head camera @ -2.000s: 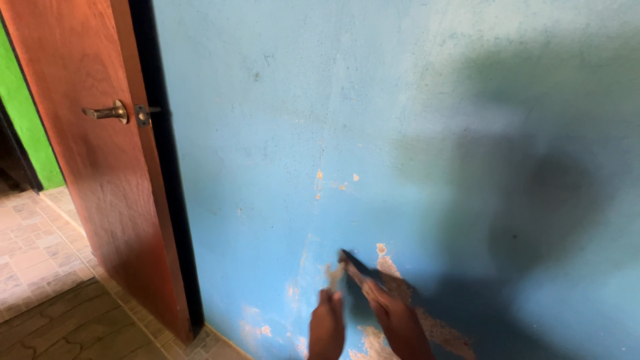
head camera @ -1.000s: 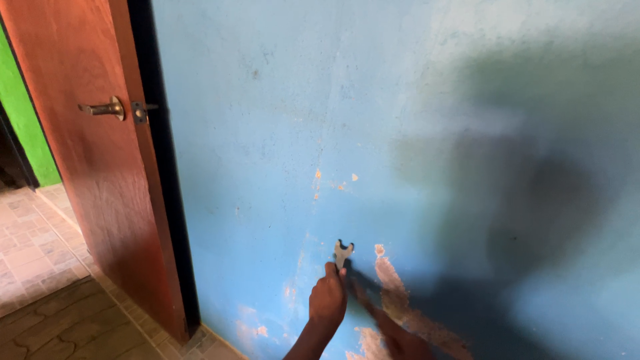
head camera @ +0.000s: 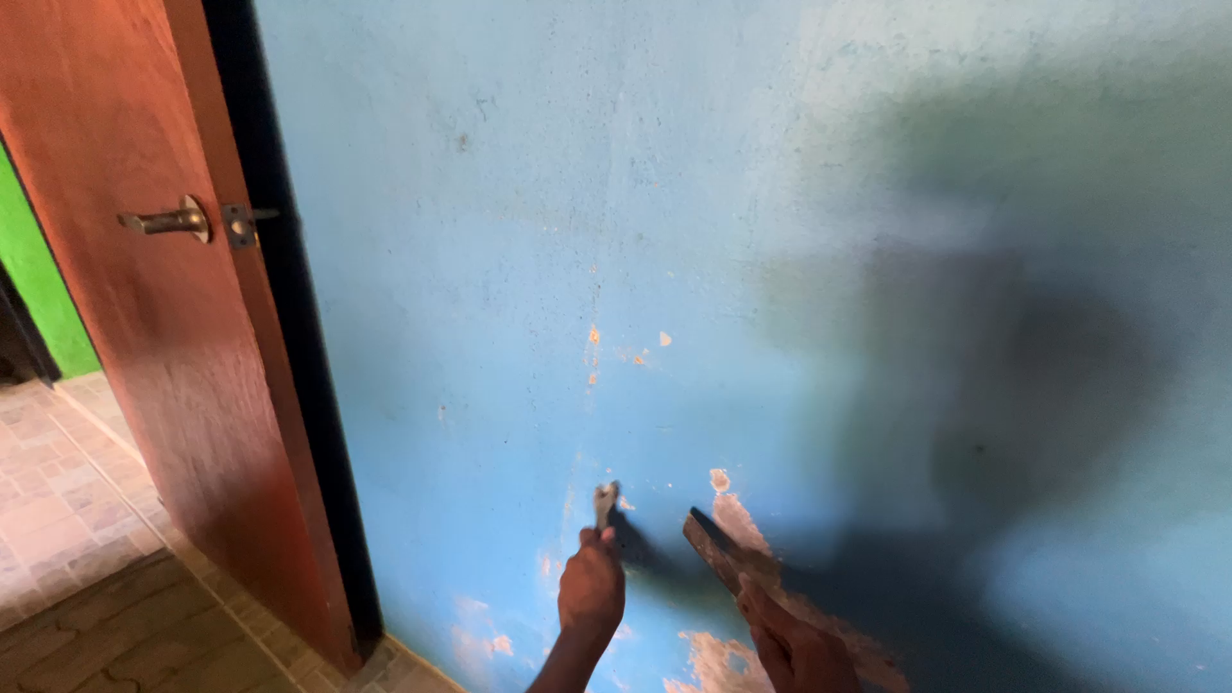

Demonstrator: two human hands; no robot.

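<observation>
My left hand (head camera: 590, 587) grips a metal wrench (head camera: 605, 502), whose open-jawed head points up at the blue painted wall (head camera: 481, 318). To its right, my right hand (head camera: 794, 640) holds a flat, dark brown strip or blade (head camera: 710, 551), tilted up and to the left. Whether either tool touches the wall cannot be told. Behind and below the right hand, patches of peeled paint (head camera: 722, 662) bare pinkish plaster. Smaller chips (head camera: 594, 335) mark the wall above the wrench.
A reddish-brown wooden door (head camera: 183, 385) with a metal lever handle (head camera: 166, 221) stands at the left, a dark gap beside it. Tiled floor (head camera: 67, 491) and a green wall (head camera: 38, 289) show beyond. A large shadow falls on the wall at right.
Two seconds ago my hands were close together with the tools near each other; now they are apart, the left one with the wrench and the right one lower to the right.
</observation>
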